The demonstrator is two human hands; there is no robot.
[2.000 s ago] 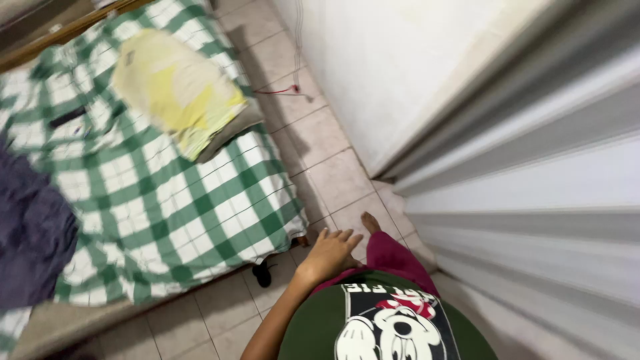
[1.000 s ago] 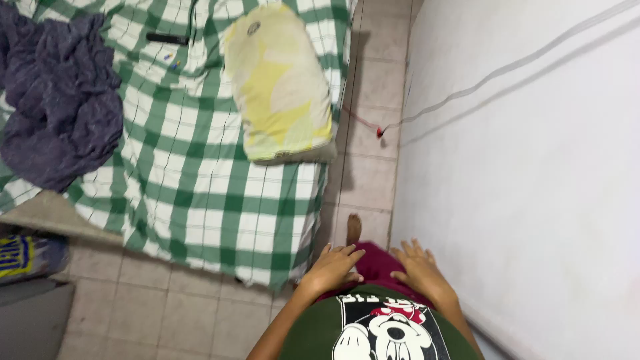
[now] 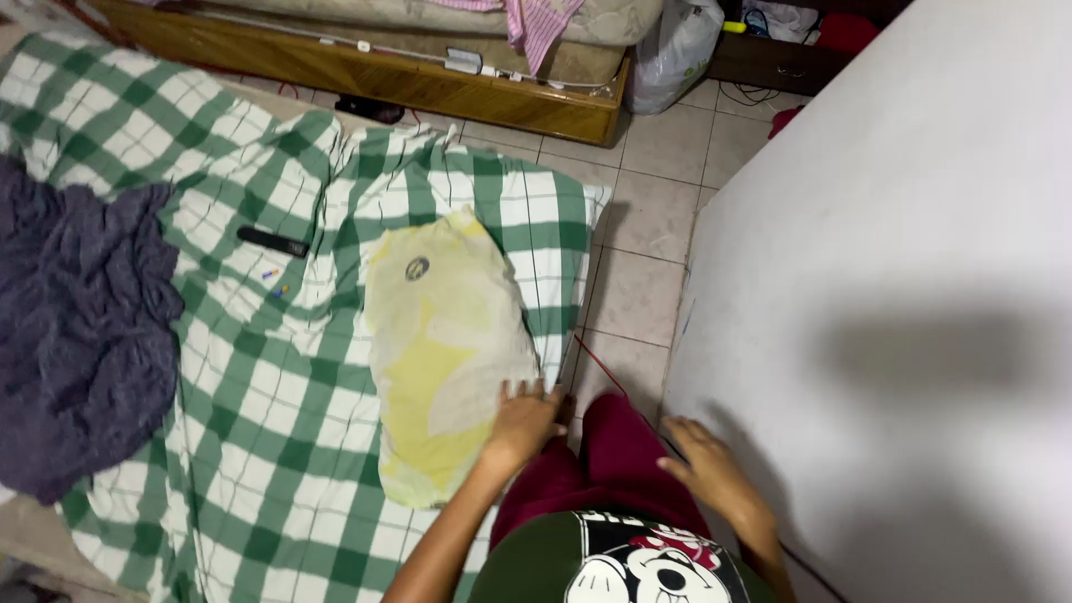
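My left hand [image 3: 523, 423] is empty with its fingers apart, over the right edge of a yellow and cream pillow [image 3: 444, 360]; whether it touches the fabric I cannot tell. The pillow lies on a green and white checked sheet [image 3: 276, 377] that covers a bed. My right hand [image 3: 703, 461], also empty and spread, is beside my maroon trousers, near the white wall [image 3: 837, 251]. A black remote control [image 3: 272, 241] rests on the sheet left of the pillow, with small blue and yellow items beside it. A crumpled dark purple cloth [image 3: 84, 335] lies at the far left.
A tiled floor strip [image 3: 636, 285] runs between bed and wall, crossed by a thin red cable [image 3: 600, 364]. Ahead stand a wooden bed frame [image 3: 502, 105] with a power strip [image 3: 463, 61], a filled plastic bag [image 3: 674, 59] and a dark drawer [image 3: 766, 63].
The view has shifted strongly, bringing the wooden bed frame and plastic bag into sight. My left hand, beside the bed's corner before, is now at the pillow's edge.
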